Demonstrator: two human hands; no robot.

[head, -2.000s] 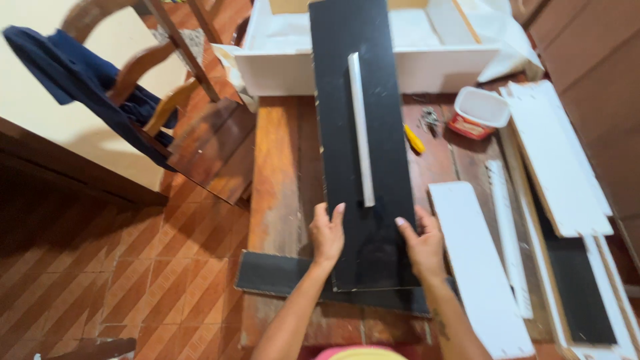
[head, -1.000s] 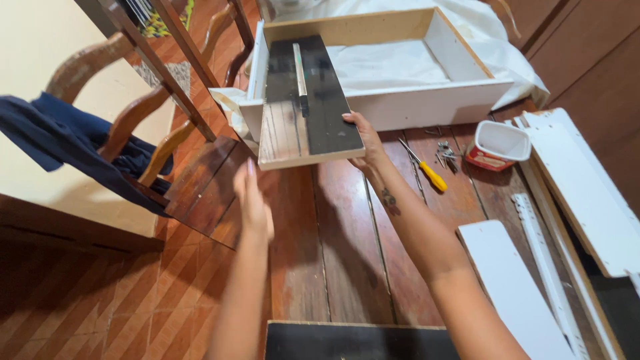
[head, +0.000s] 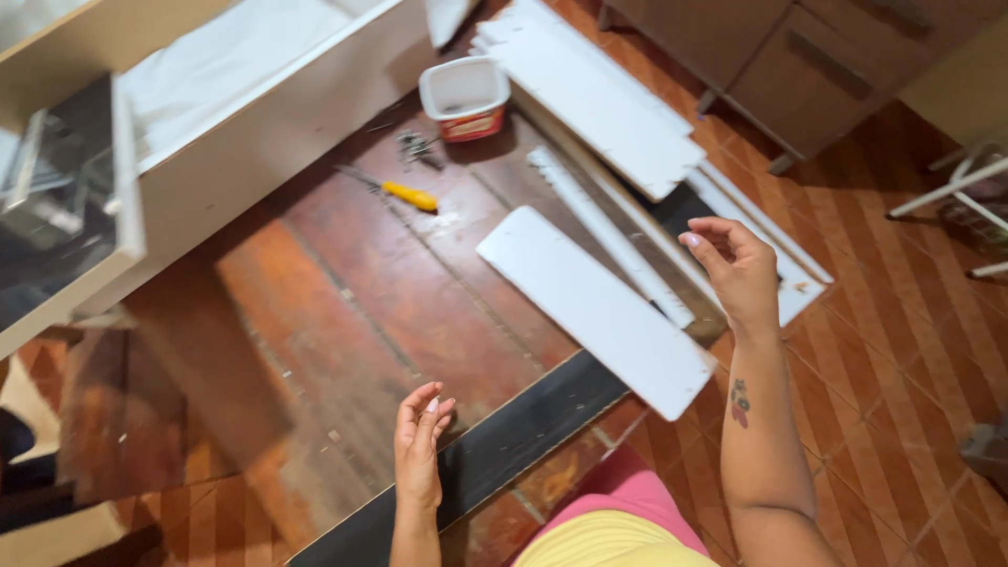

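My left hand (head: 420, 445) is empty, fingers loosely curled, above the near part of the wooden table and beside a long black board (head: 535, 429). My right hand (head: 732, 264), also holding nothing, is raised over the stack of boards at the right, thumb and fingers slightly apart. Between the hands lies a white board with rounded corners (head: 598, 311), one end over the black board. A black panel with a metal handle (head: 59, 189) rests on the white box frame (head: 260, 134) at the upper left. A yellow-handled screwdriver (head: 409, 196) lies on the table.
A plastic tub (head: 471, 126) stands by a small pile of metal hardware (head: 416, 147). Stacked white panels (head: 591, 102) and a narrow white strip (head: 610, 236) lie at the right. A brown cabinet (head: 795, 71) stands beyond, a white metal-legged item (head: 953, 189) at far right.
The black panel with the handle, held in both hands at first and then by my right hand over the box frame, has been let go. Both hands are now away from it. The view has swung right.
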